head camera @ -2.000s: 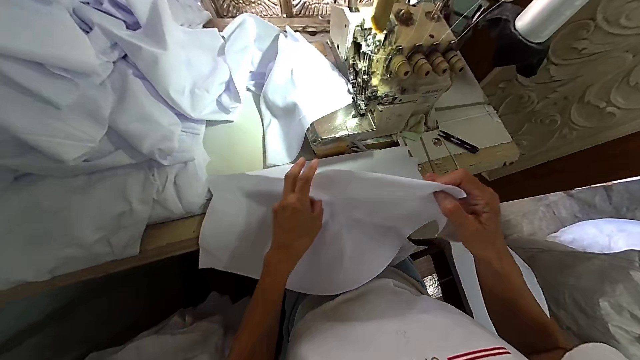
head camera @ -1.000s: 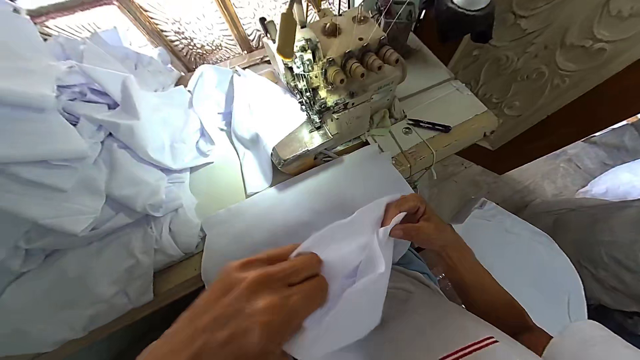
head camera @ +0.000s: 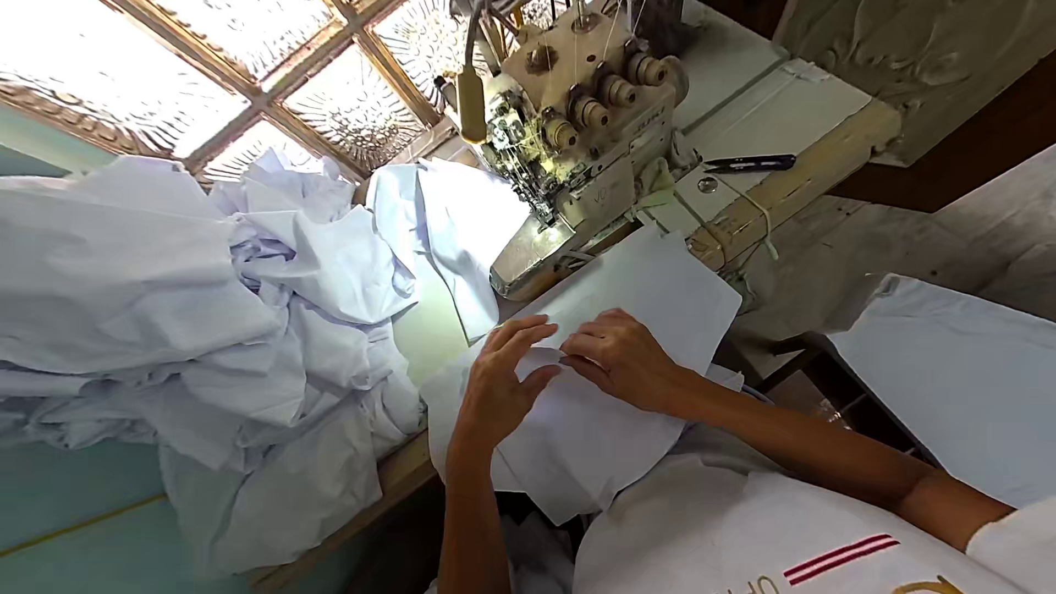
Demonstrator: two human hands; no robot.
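White fabric pieces [head camera: 577, 437] lie over the table's front edge and hang toward my lap, just below an overlock sewing machine [head camera: 577, 124]. My left hand [head camera: 503, 379] holds a raised fabric edge, thumb and fingers around it. Close beside it, my right hand [head camera: 619, 355] pinches the same edge between thumb and fingers. The fingertips of both hands nearly meet. Under them a larger flat white panel [head camera: 660, 285] reaches toward the machine's metal bed plate [head camera: 532, 256] and passes by its front.
A large heap of white cloth [head camera: 206, 305] covers the table at left. Thread snips [head camera: 751, 163] lie on the table right of the machine. White fabric [head camera: 957, 371] rests on a dark stand at right. A patterned glass window [head camera: 355, 107] is behind.
My hands have come together at a fabric edge further up toward the machine; one second ago they were lower and apart. The view has shifted, showing more window.
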